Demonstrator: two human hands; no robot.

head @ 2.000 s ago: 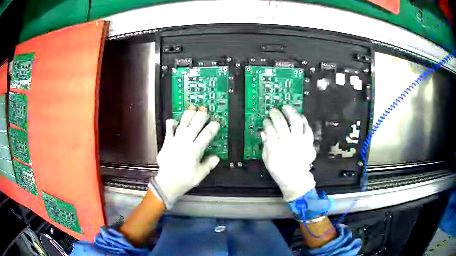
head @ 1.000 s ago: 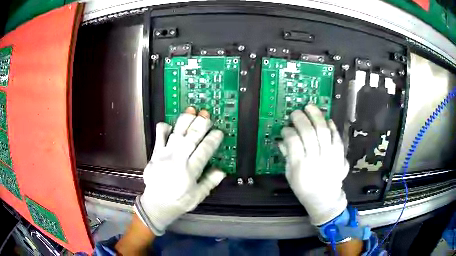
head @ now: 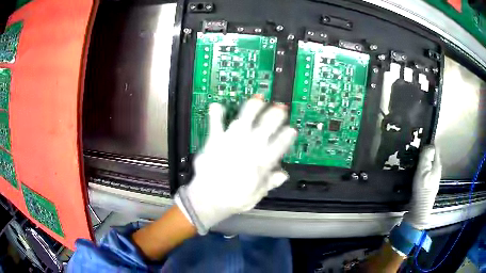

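Observation:
A black carrier fixture (head: 320, 196) lies between the line rails, turned slightly. Two green circuit boards sit in its left and middle pockets: the left board (head: 234, 69) and the middle board (head: 330, 106). The right pocket is empty, with ragged cut-outs. My left hand (head: 240, 160), in a white glove, is spread and blurred over the lower part of the left board and the gap beside it; whether it touches is unclear. My right hand (head: 426, 184), gloved, lies along the fixture's lower right edge, fingers together; its grip on the fixture is partly hidden.
A red mat (head: 56, 106) with several loose green boards (head: 41, 210) is at the left. Shiny flat bed (head: 125, 85) shows on both sides of the fixture. A silver rail (head: 320, 224) runs along the front. A blue coiled cord (head: 471, 197) hangs from my right wrist strap (head: 407, 239).
My right hand has left the middle board and moved right to the fixture's edge. My left hand has shifted right across the left board. The fixture now appears higher and more tilted in view.

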